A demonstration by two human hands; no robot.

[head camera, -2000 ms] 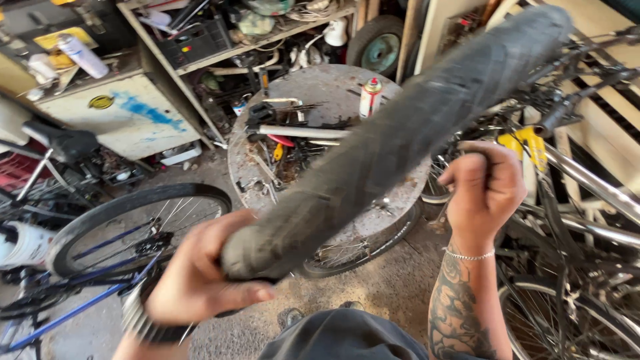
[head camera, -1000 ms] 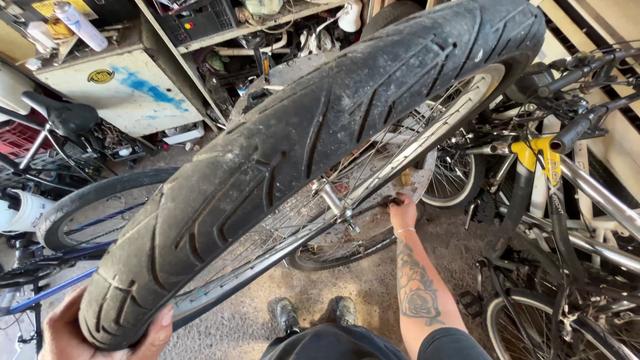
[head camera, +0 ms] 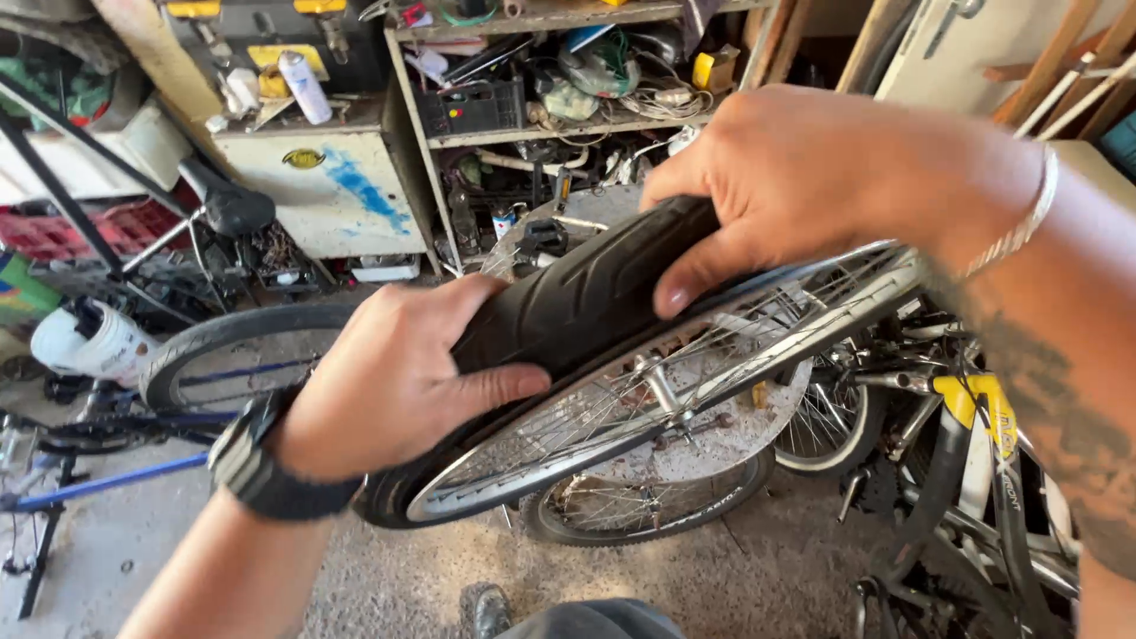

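Observation:
A bicycle wheel, its spokes and metal rim showing, hangs tilted in front of me with a black rubber tire on it. My left hand is wrapped over the tire's near left part, thumb pressed on the sidewall. Farther along the same tire, my right hand grips over the tread, its thumb on the near side. The wheel's hub with its axle is visible between the spokes, below both hands. Part of the rim's far side is hidden behind my right hand and forearm.
A round work table stands behind the wheel, with another bicycle wheel low beneath it. Bicycles crowd the right, including a yellow and black frame. A blue bicycle frame lies left. Shelves and a white cabinet stand beyond.
My right hand, apart from the tire and lower down before, has come up onto it. My left hand has moved over the tire from its lower left end.

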